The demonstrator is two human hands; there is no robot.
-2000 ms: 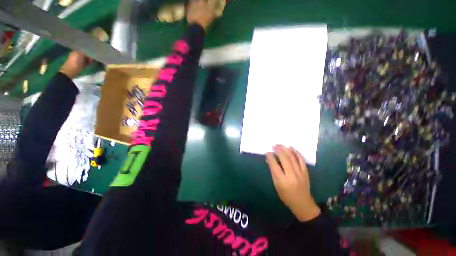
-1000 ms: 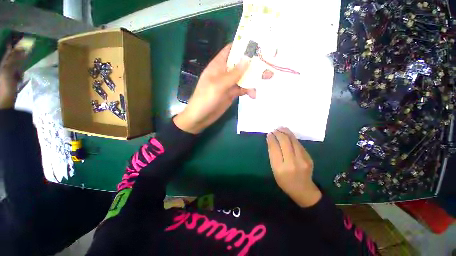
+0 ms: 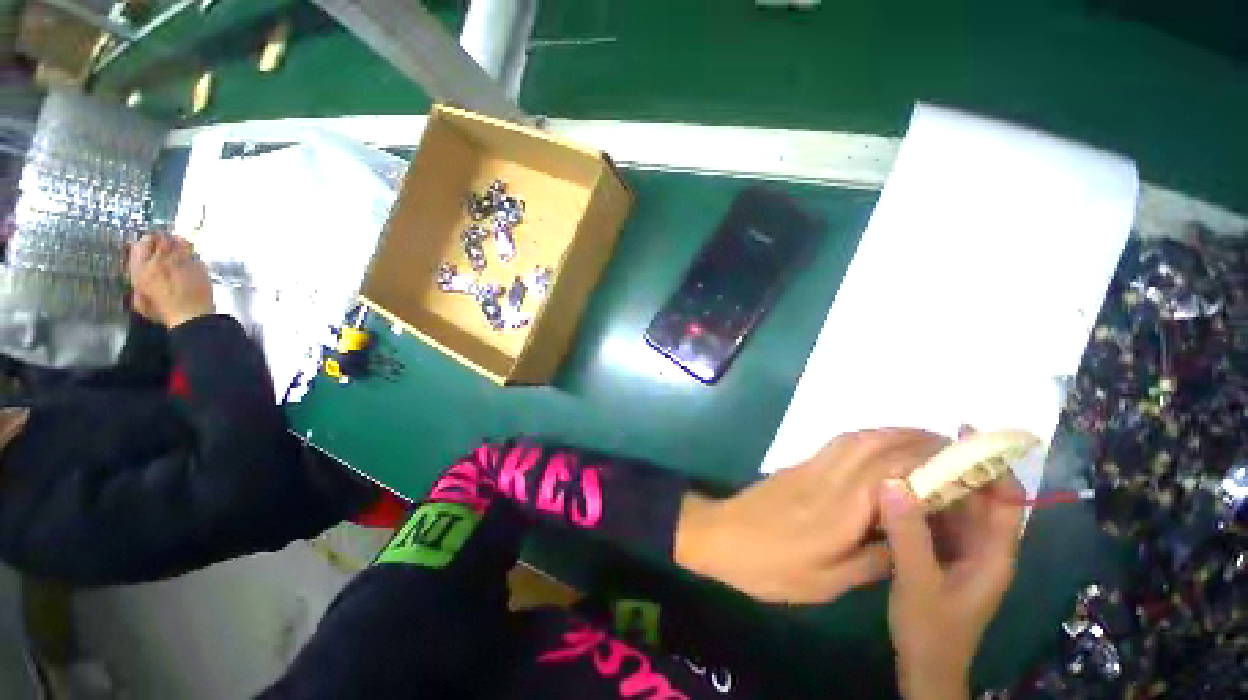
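A cream plastic housing (image 3: 975, 466) is held on edge between both hands, over the near end of the white paper sheet (image 3: 979, 260). My left hand (image 3: 821, 513) comes from the left and grips it with the fingers. My right hand (image 3: 944, 574) holds it from below, thumb on its near side. A thin red wire (image 3: 1054, 501) sticks out to the right of the housing. The inside of the housing is mostly hidden by the fingers.
A cardboard box (image 3: 582, 260) with several modules stands left of a black smartphone (image 3: 732, 285). The module pile (image 3: 1163, 410) lies at the right. A yellow-and-black item (image 3: 349, 352) is left of the box. A neighbour's hand (image 3: 171, 280) is at far left. A green conveyor (image 3: 712, 82) runs behind.
My left hand has moved right and nearer with the housing. My right hand has left the paper's near edge and taken hold of the housing. The view has shifted, showing more of the left side.
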